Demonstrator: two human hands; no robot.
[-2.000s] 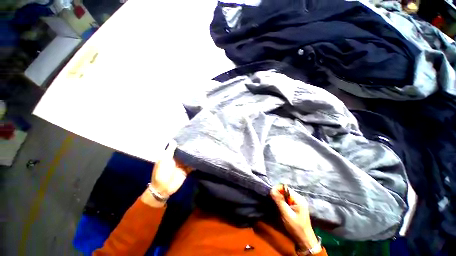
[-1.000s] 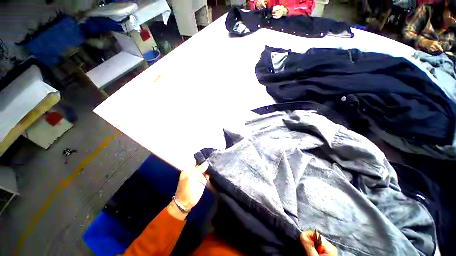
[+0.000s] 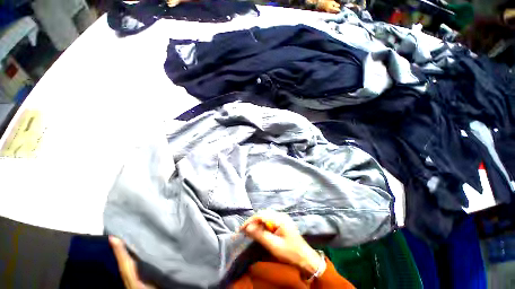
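A denim garment (image 3: pixel 271 175), pale grey inside out with dark navy edges, lies over the table's near edge and hangs towards me. My left hand (image 3: pixel 125 262) is at the bottom, partly cut off and blurred, holding the garment's near left part. My right hand (image 3: pixel 276 237) pinches the garment's edge near the bottom middle. A small orange tool (image 3: pixel 270 226) shows between its fingers, mostly hidden; its kind cannot be told.
A navy garment (image 3: pixel 282 62) lies behind on the white table (image 3: pixel 73 113). More navy and grey garments (image 3: pixel 452 113) are heaped at right. A yellowish paper (image 3: pixel 23 134) is at left. Green (image 3: pixel 378 262) and blue (image 3: pixel 454 254) crates stand below. Other people's hands (image 3: pixel 324 5) show at the far edge.
The view has swung right. My right hand has moved inward along the garment. The garment's left part is now spread and raised, with more grey inside showing; my left hand is lower in the picture.
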